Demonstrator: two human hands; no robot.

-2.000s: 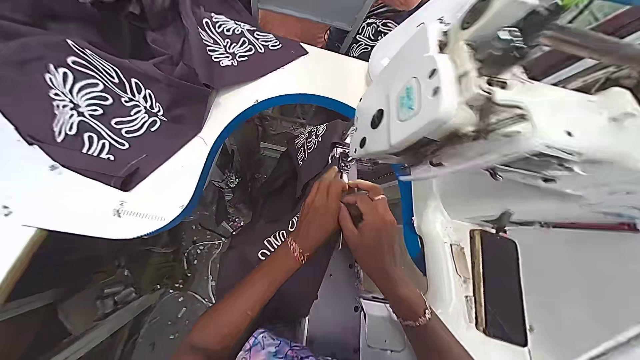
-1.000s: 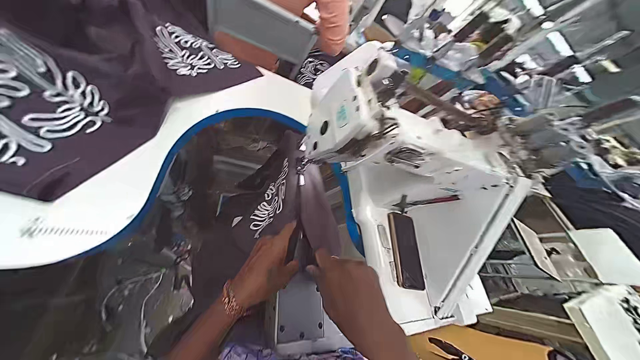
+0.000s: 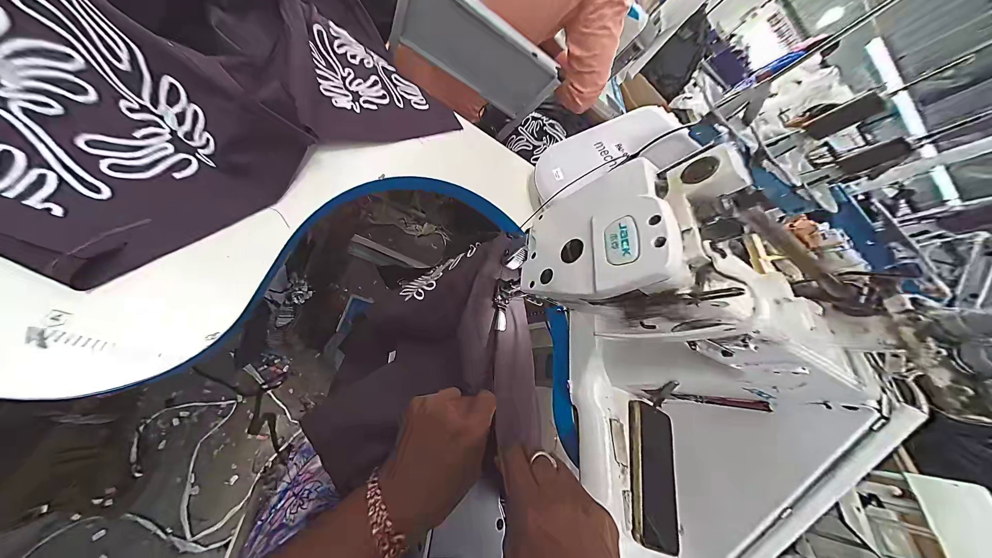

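Dark purple fabric with white embroidery (image 3: 434, 341) runs up under the presser foot (image 3: 502, 298) of a white Jack sewing machine (image 3: 620, 232). My left hand (image 3: 446, 438), with a beaded bracelet at the wrist, grips the fabric's left part below the foot. Close beside it on the right, my right hand (image 3: 554, 496), wearing a ring, holds the strip of fabric that lies along the seam line. Both hands are closed on the cloth, and their fingertips are partly hidden in its folds. More embroidered dark fabric (image 3: 256, 139) lies on the white table at the upper left.
The white tabletop (image 3: 256, 232) has a curved, blue-edged cutout. Loose threads and scraps lie on the floor below. A dark phone-like object (image 3: 655, 480) and a thin red tool (image 3: 721, 401) rest right of the machine bed. Another person's orange sleeve (image 3: 593, 54) shows beyond the table.
My hands were close to the needle area two seconds ago; they are now lower, away from it, with fabric stretched between. The view has swung considerably, bringing more of the workshop into sight.
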